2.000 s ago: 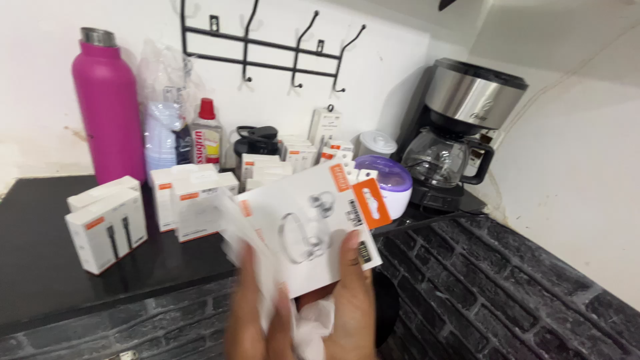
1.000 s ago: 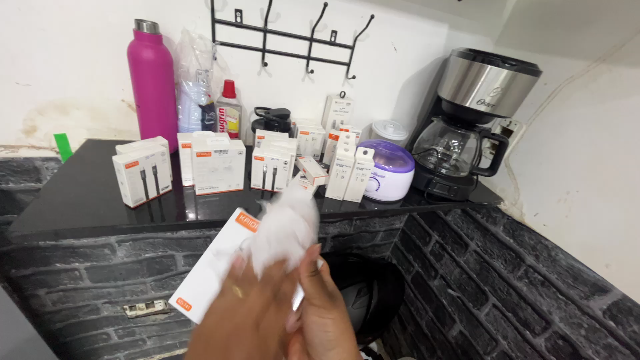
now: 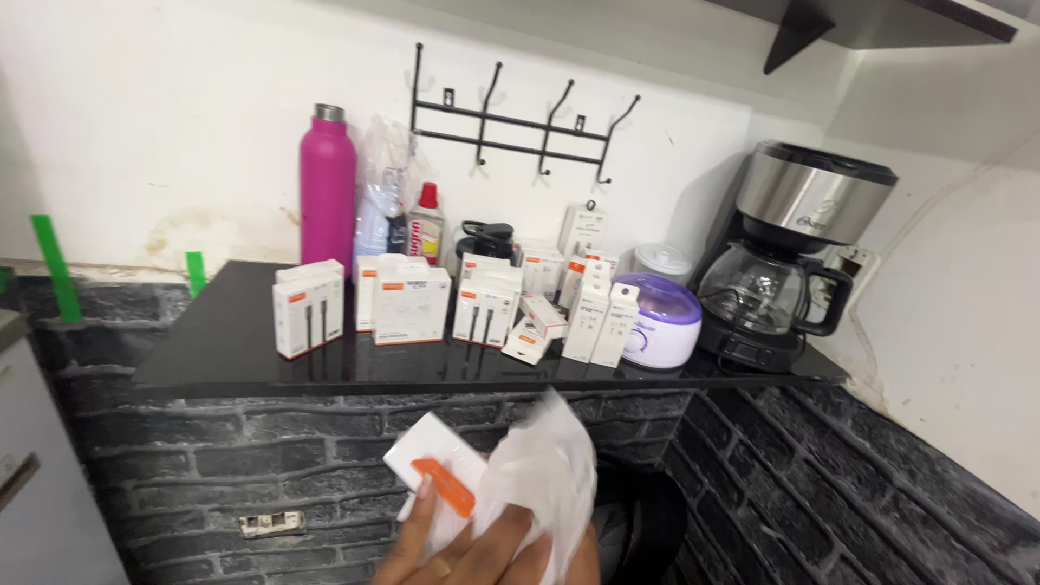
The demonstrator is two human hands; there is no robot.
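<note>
Low in the head view, my left hand point(image 3: 455, 554) is closed on a white carton point(image 3: 441, 447) with an orange hang tab. Its fingers also lie against a crumpled white cloth or tissue point(image 3: 546, 467), blurred by motion. My right hand point(image 3: 582, 561) shows only in part behind the cloth's lower right side and appears to grip it. Beyond the hands, small white cartons stand on the black shelf: a cable box point(image 3: 309, 313) at the left, a wider box point(image 3: 412, 302), another cable box point(image 3: 487, 309) and narrow boxes point(image 3: 597, 325). One small carton point(image 3: 543, 315) lies tilted.
A pink bottle point(image 3: 327, 191), a red-capped bottle point(image 3: 426, 227) and bagged cups point(image 3: 379, 215) stand behind the cartons. To the right are a purple-lidded wax warmer point(image 3: 662, 321) and a coffee maker point(image 3: 772, 268). A black hook rack point(image 3: 520, 122) hangs above; a black bag point(image 3: 638, 520) is below.
The carton in my hands has been turned and now shows its orange tab beside the cloth. The view has shifted, with the shelf now farther right in it.
</note>
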